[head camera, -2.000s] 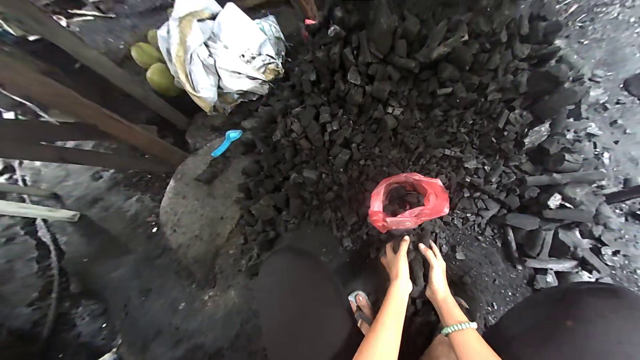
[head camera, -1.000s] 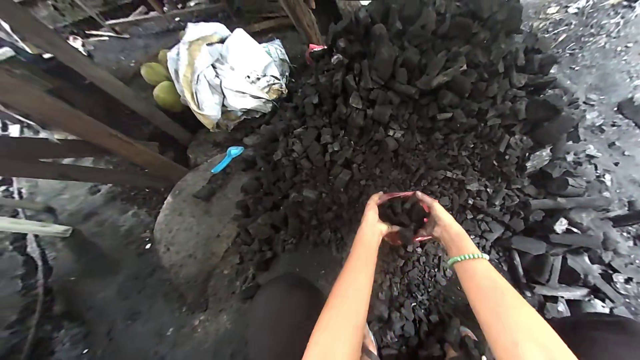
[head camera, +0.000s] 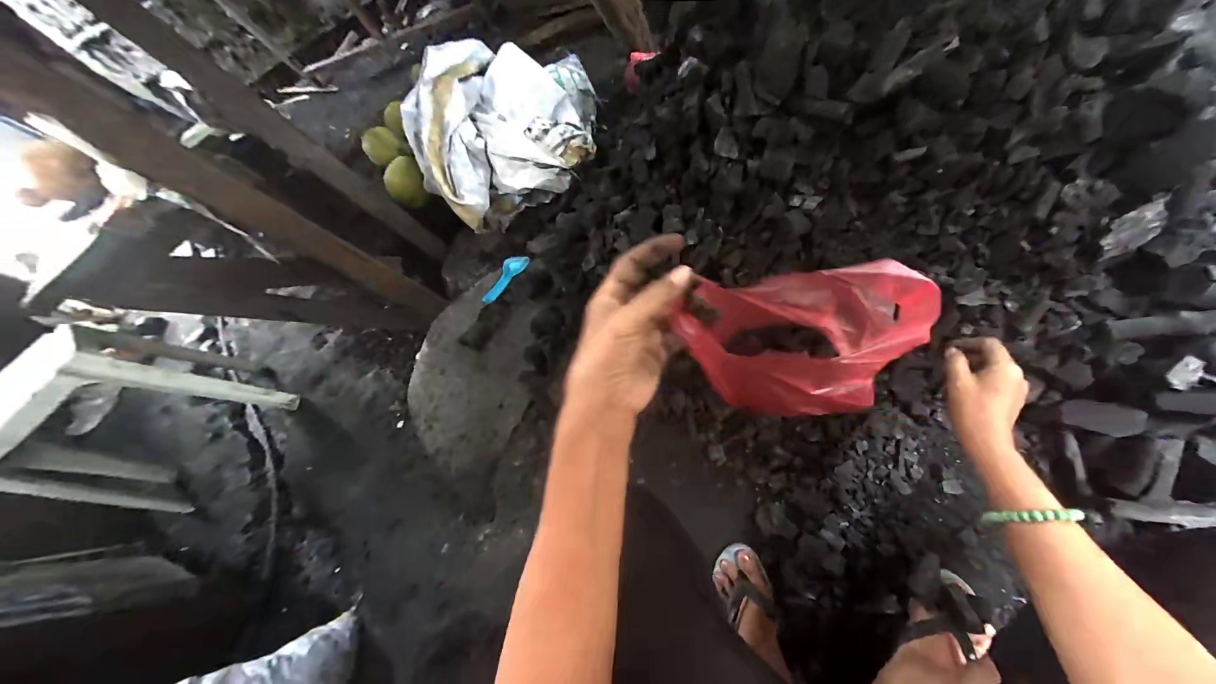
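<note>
A red plastic bag (head camera: 807, 380) with a wide mouth sits at the near side of a large heap of charcoal (head camera: 807, 142); dark pieces show inside it. On its left edge, my left hand (head camera: 632, 332) pinches the plastic between thumb and fingers. My right hand (head camera: 983, 385), with a green bead bracelet (head camera: 1034, 516) on the wrist, is just right of the bag, fingers curled and apart from it. Whether small charcoal lies in those fingers cannot be told.
A blue plastic spoon (head camera: 506, 278) lies by a flat grey stone (head camera: 470, 389) on the left. Behind are a crumpled white sack (head camera: 508, 123) and green fruits (head camera: 406, 180). Wooden beams (head camera: 285, 228) cross the left side. My sandalled feet (head camera: 750, 589) are below the bag.
My hands, together around the bag a second ago, have moved apart. The bag's mouth is spread wider and its plastic stands higher. My right hand has come away to the right.
</note>
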